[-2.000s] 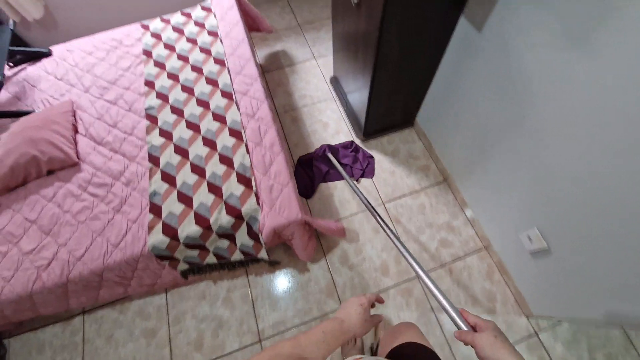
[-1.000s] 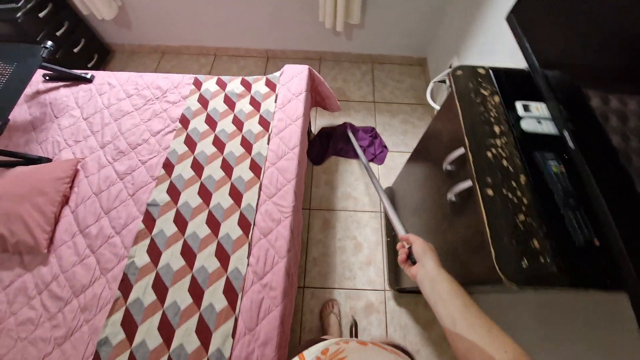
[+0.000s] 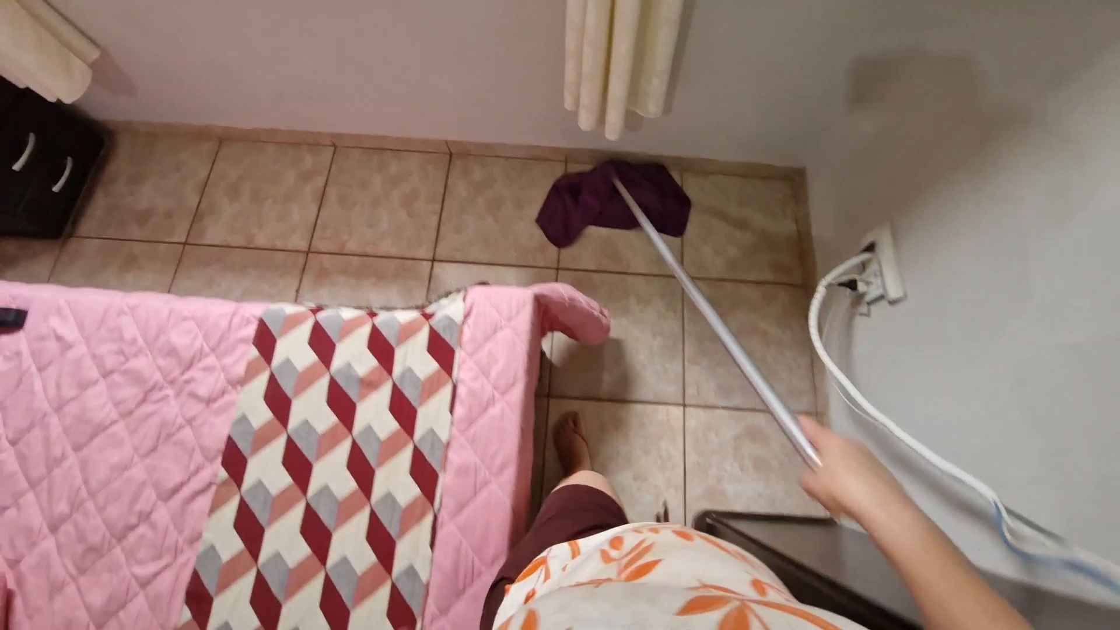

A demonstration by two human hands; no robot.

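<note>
My right hand [image 3: 844,468] is closed around the upper end of a silvery metal pole [image 3: 717,324] at the lower right. The pole slants up and left to a dark purple cloth [image 3: 617,203], which lies spread on the tiled floor close to the far wall's base. What lies under the cloth at the pole's end is hidden. My left hand is out of the frame.
A bed with a pink quilt [image 3: 494,420] and a patterned runner [image 3: 337,464] fills the lower left. White cables [image 3: 884,420] hang from a wall outlet [image 3: 882,262] at right. Cream curtains [image 3: 617,66], a dark drawer unit [image 3: 39,166] and a dark furniture edge [image 3: 770,525] surround the floor.
The cloth on the pole's end has moved forward along the floor, from beside the bed to near the far wall. My left hand, visible two seconds ago, has left the view.
</note>
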